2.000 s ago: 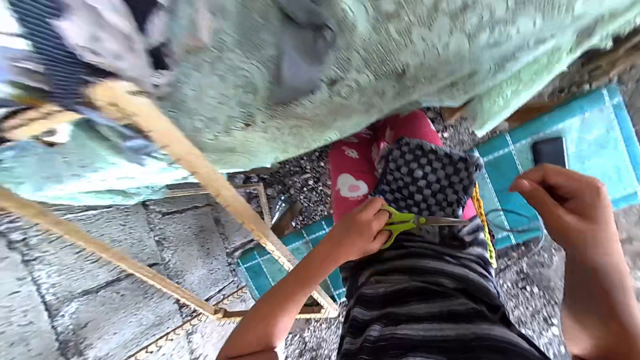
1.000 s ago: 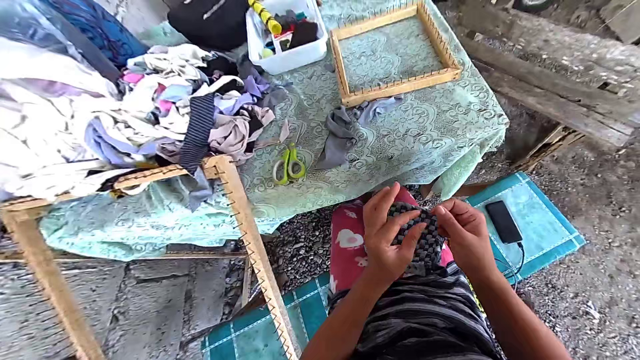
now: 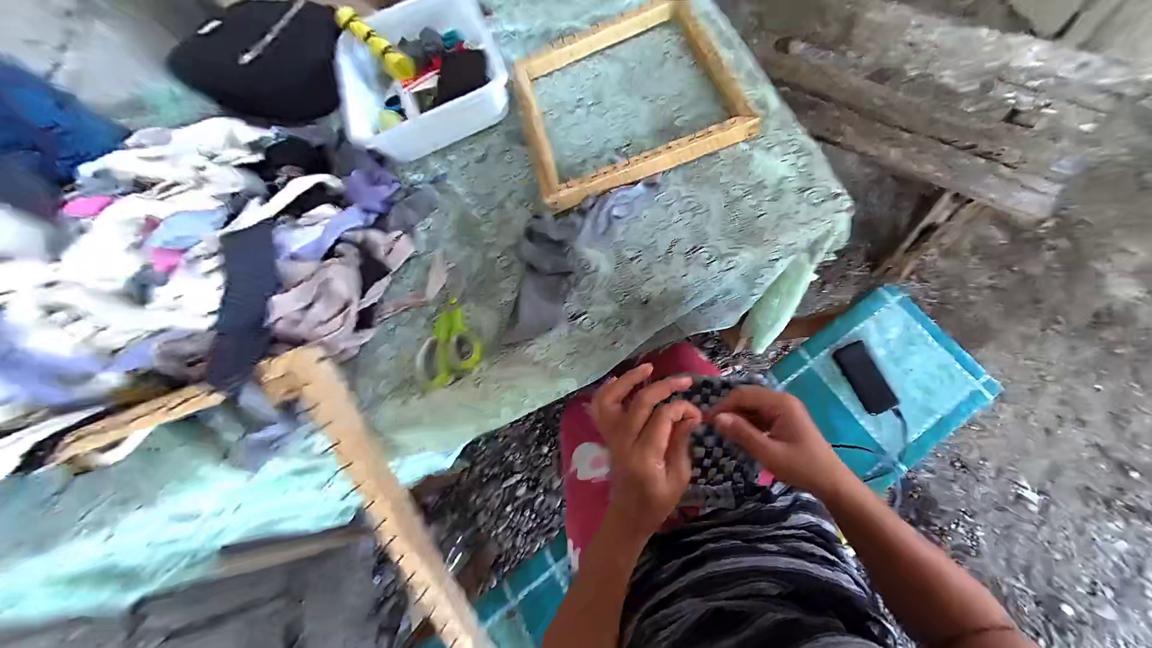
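A black and grey woven fabric piece (image 3: 720,454) lies on my lap, partly hidden by both hands. My left hand (image 3: 643,441) rests at its left side, fingers bent and thumb and index close to the other hand. My right hand (image 3: 778,432) pinches at the piece's upper part, its fingertips near those of the left; what exactly lies between the fingertips is too small to tell. Green-handled scissors (image 3: 450,346) lie on the cloth-covered table, left of and beyond my hands. A grey fabric strip (image 3: 544,274) lies on the table too.
A wooden frame with nails (image 3: 652,166) lies on the table (image 3: 711,261); a larger nailed frame (image 3: 378,477) leans at its near left edge. A fabric scrap heap (image 3: 180,261) and a white plastic bin (image 3: 441,130) are at left. A black phone (image 3: 866,376) rests on a teal mat at right.
Two seconds ago my left hand held the green scissors over my lap; now they lie on the table. Both hands have come together at the woven piece. The view has shifted to show more table.
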